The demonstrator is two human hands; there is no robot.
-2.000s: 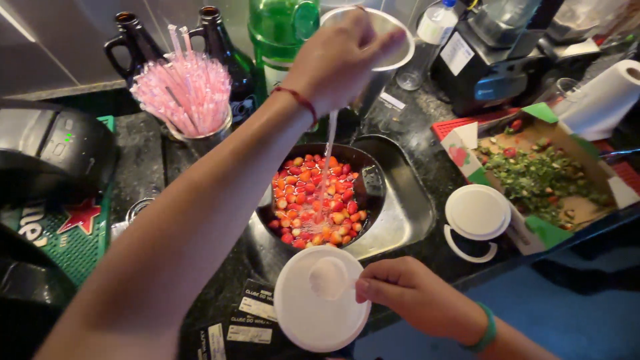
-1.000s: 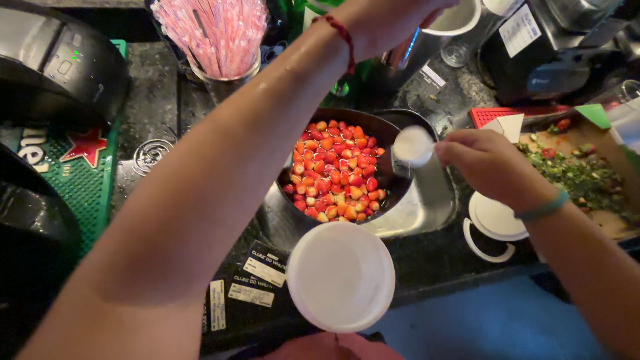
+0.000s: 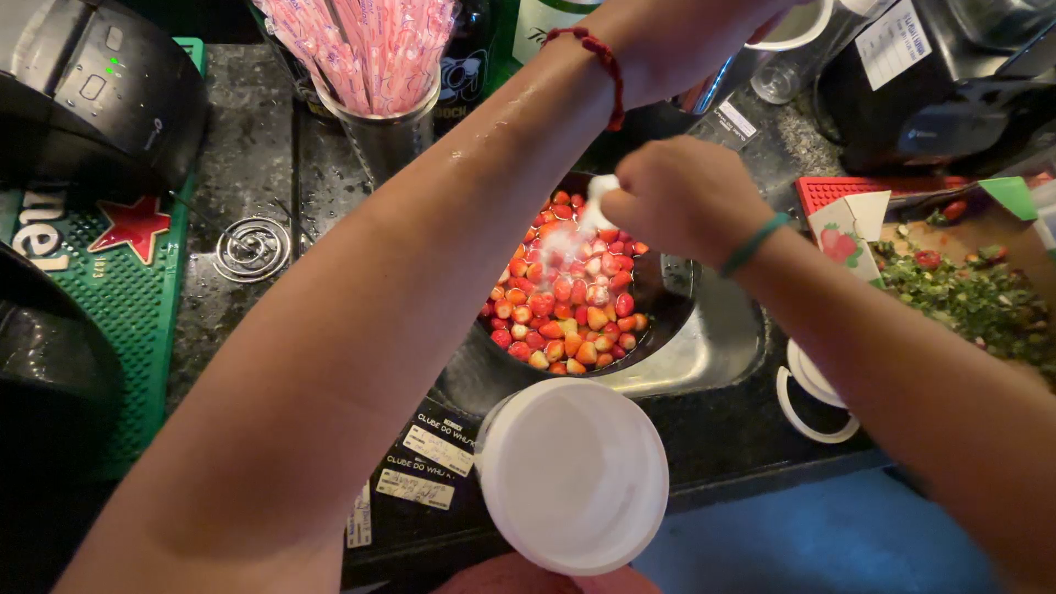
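Peeled-back strawberries (image 3: 569, 326) with their leaves off lie in liquid in a dark pot (image 3: 672, 285), which stands in a steel sink. My right hand (image 3: 685, 198) grips a small white scoop (image 3: 601, 202) above them, and a blurred white substance is over the fruit below it. My left arm reaches across to the upper right; only part of my left hand (image 3: 734, 21) shows at the top edge, near a white-rimmed container (image 3: 796, 29), its fingers hidden. A white plastic tub (image 3: 573, 478) stands open near the counter's front edge.
Wrapped pink straws (image 3: 379, 58) fill a metal cup left of the pot. A cardboard box (image 3: 850, 239) of strawberry tops, a white lid (image 3: 813, 371) and a black appliance (image 3: 932, 107) are at right. Labels (image 3: 417, 488) bearing writing lie beside the tub; another black machine (image 3: 99, 91) stands at left.
My right hand with the scoop has moved from over the tub to above the strawberries. The water stream seen falling into the pot earlier no longer shows.
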